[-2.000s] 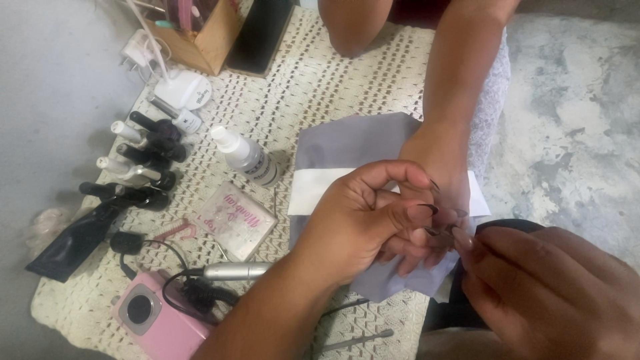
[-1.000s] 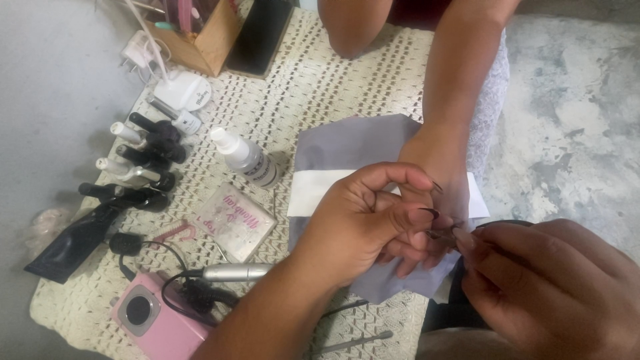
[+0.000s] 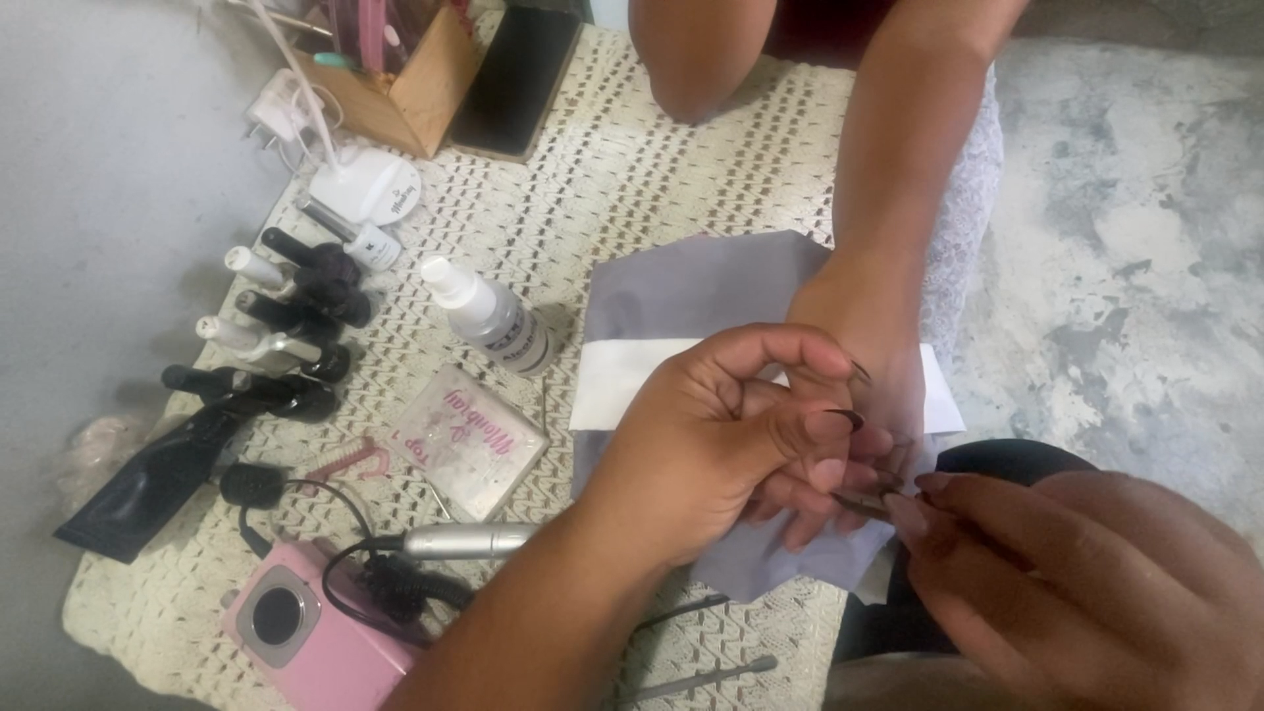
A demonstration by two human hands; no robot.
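Note:
Another person's hand (image 3: 859,326) rests over a grey cloth (image 3: 691,286) crossed by a white strip (image 3: 617,380). My left hand (image 3: 721,434) holds that hand's fingers from the left, thumb and index finger bent around them. From the right, my right hand (image 3: 1066,553) pinches a small metal tool (image 3: 864,506), its tip at the other person's fingertips. The tool's exact kind is hard to tell, since my fingers cover most of it.
Left of the cloth stand a spray bottle (image 3: 494,321), a clear square case (image 3: 469,439) and several polish bottles (image 3: 296,316). A silver nail drill handpiece (image 3: 469,540), a pink drill unit (image 3: 316,627) and a metal tool (image 3: 701,679) lie nearer. A phone (image 3: 518,79) lies farther back.

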